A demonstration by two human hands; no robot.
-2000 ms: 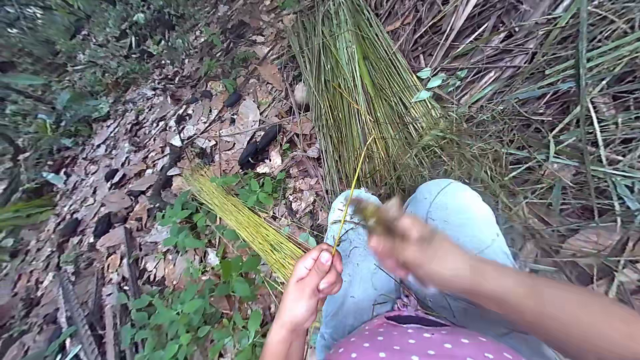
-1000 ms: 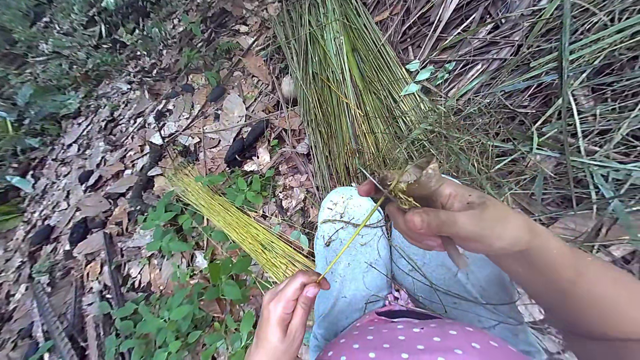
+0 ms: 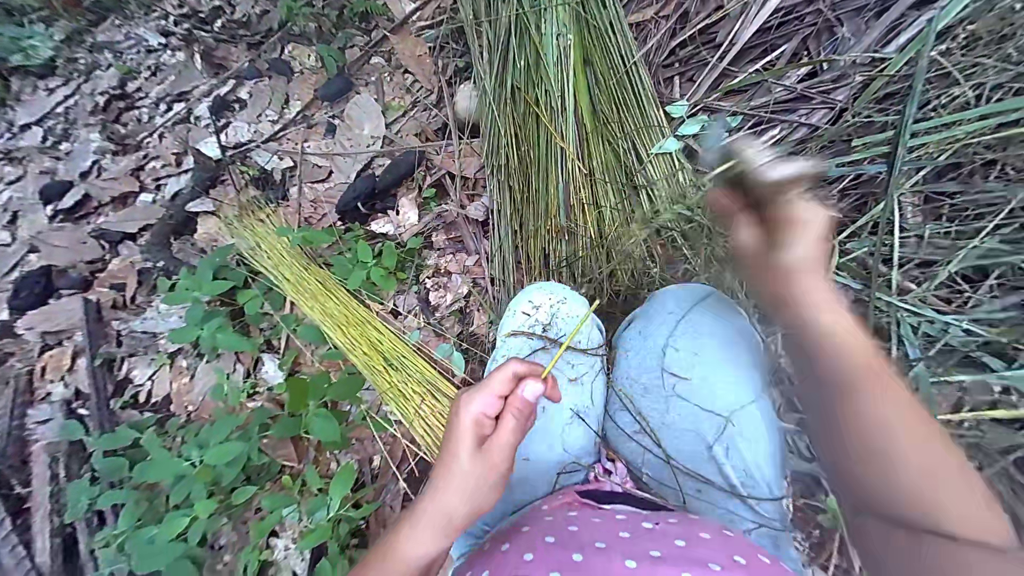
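Note:
My left hand [image 3: 500, 424] pinches a thin yellow-green plant stalk [image 3: 571, 339] between thumb and fingers over my left knee; its short free end points up to the right. A bundle of similar yellow stalks [image 3: 344, 324] extends up-left from beside that hand. My right hand [image 3: 772, 224], blurred, is raised at the right, closed around a tool with a pale blurred part [image 3: 780, 172]; its exact kind cannot be told. Beyond my knees lies a large bundle of green stalks [image 3: 560, 152].
Bits of dry stem lie on my jeans [image 3: 688, 400]. Low green plants [image 3: 216, 472] and dry leaf litter [image 3: 120, 176] cover the ground at left, with dark lumps [image 3: 380, 184] among them. Long grass blades and dry fronds [image 3: 944, 184] are heaped at right.
My right hand has moved away from the left hand, up and to the right. The stalk stretched between both hands a second ago now shows only a short end above my left fingers.

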